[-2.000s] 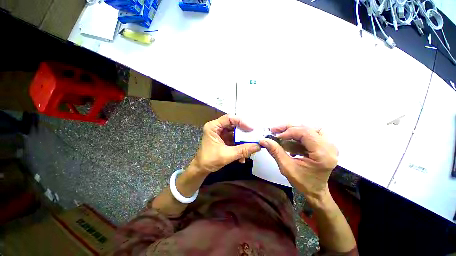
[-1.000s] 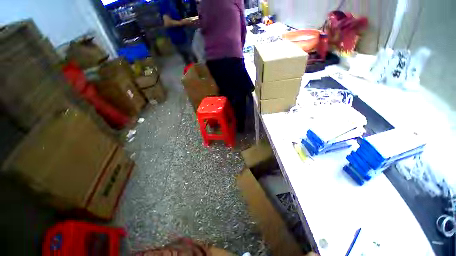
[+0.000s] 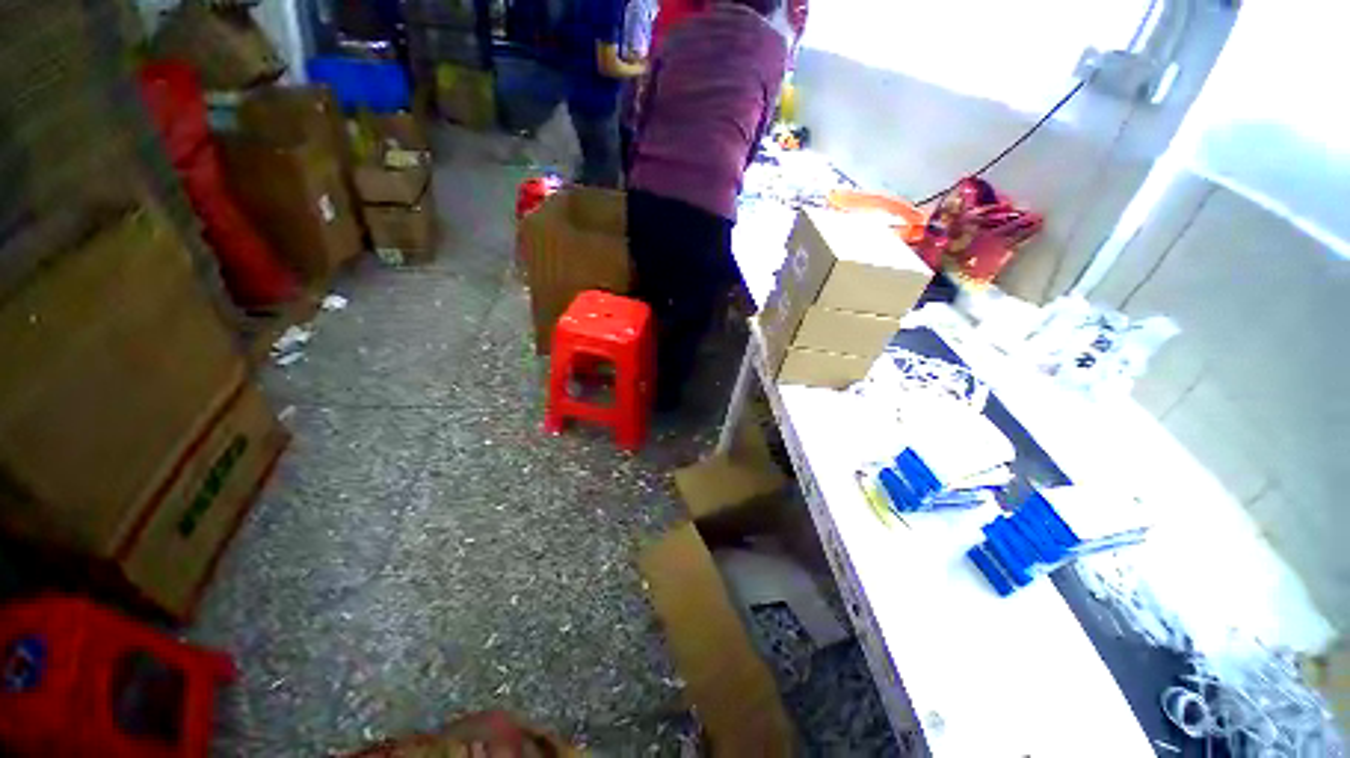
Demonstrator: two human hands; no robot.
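Neither of my hands is in the picture; only a blurred reddish patch of clothing shows at the bottom edge. Two piles of blue-edged white boxes lie on the white table (image 3: 1036,666): a smaller pile (image 3: 911,481) and a larger pile (image 3: 1022,545) nearer to me. A yellow item (image 3: 880,499) lies beside the smaller pile. White cables (image 3: 1236,696) lie tangled along the dark strip behind the boxes.
Brown cartons (image 3: 847,296) are stacked at the table's far end. A red stool (image 3: 603,370) and a person (image 3: 708,119) stand beyond. An open carton (image 3: 711,637) lies below the table edge. Another red stool (image 3: 89,689) and large cartons (image 3: 119,400) are at left.
The view has swung up from the tabletop to the room and the table's far end. My hands and the small box they held two seconds ago are out of the picture.
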